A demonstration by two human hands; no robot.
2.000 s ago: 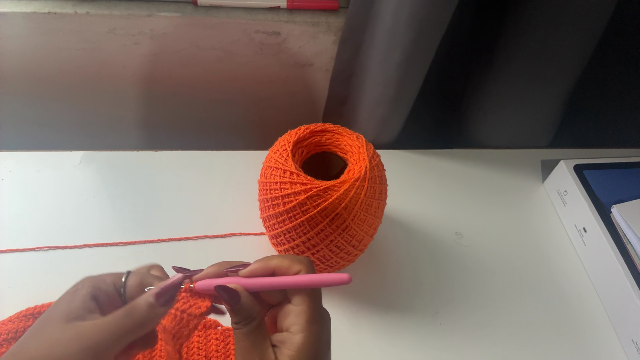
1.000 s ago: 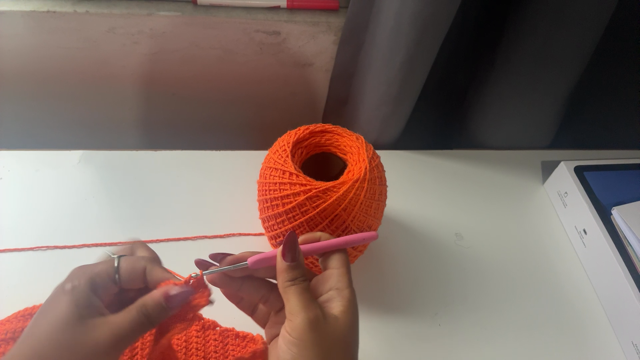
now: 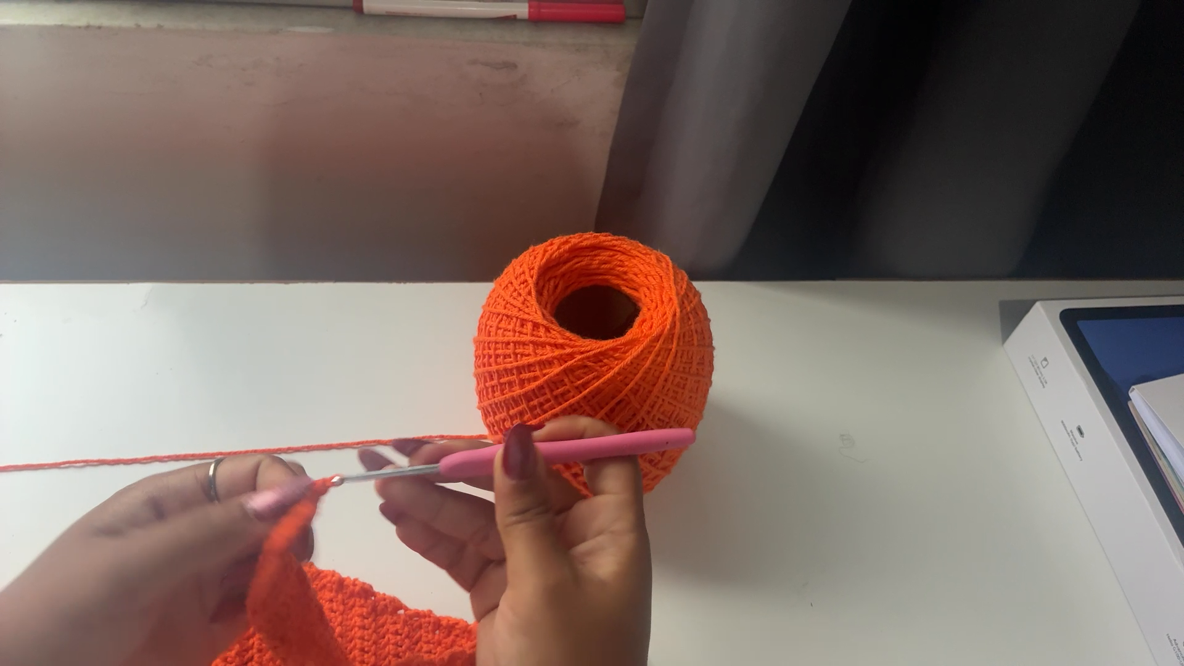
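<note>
My right hand (image 3: 555, 536) grips a crochet hook (image 3: 564, 451) by its pink handle, between thumb and fingers. The hook's metal tip points left and touches the top edge of an orange crocheted piece (image 3: 388, 620). Pinched in my left hand (image 3: 166, 546), which wears a ring, is that same edge of the piece; the rest hangs down to the bottom of the view. Behind my right hand stands a ball of orange yarn (image 3: 592, 370) with a hollow centre. A yarn strand (image 3: 185, 457) runs from the ball to the left edge, behind my left hand.
At the right edge of the white table (image 3: 879, 518) lies a white box (image 3: 1073, 444) with a dark screen picture and a book or papers (image 3: 1161, 416) on it. A red and white marker (image 3: 490, 10) rests on a ledge at the top. A grey curtain (image 3: 740, 120) hangs behind the table.
Both hands have shifted. The right hand has moved off to the right from the left hand since two seconds ago, baring the hook's metal shaft. The yarn ball has stayed in place.
</note>
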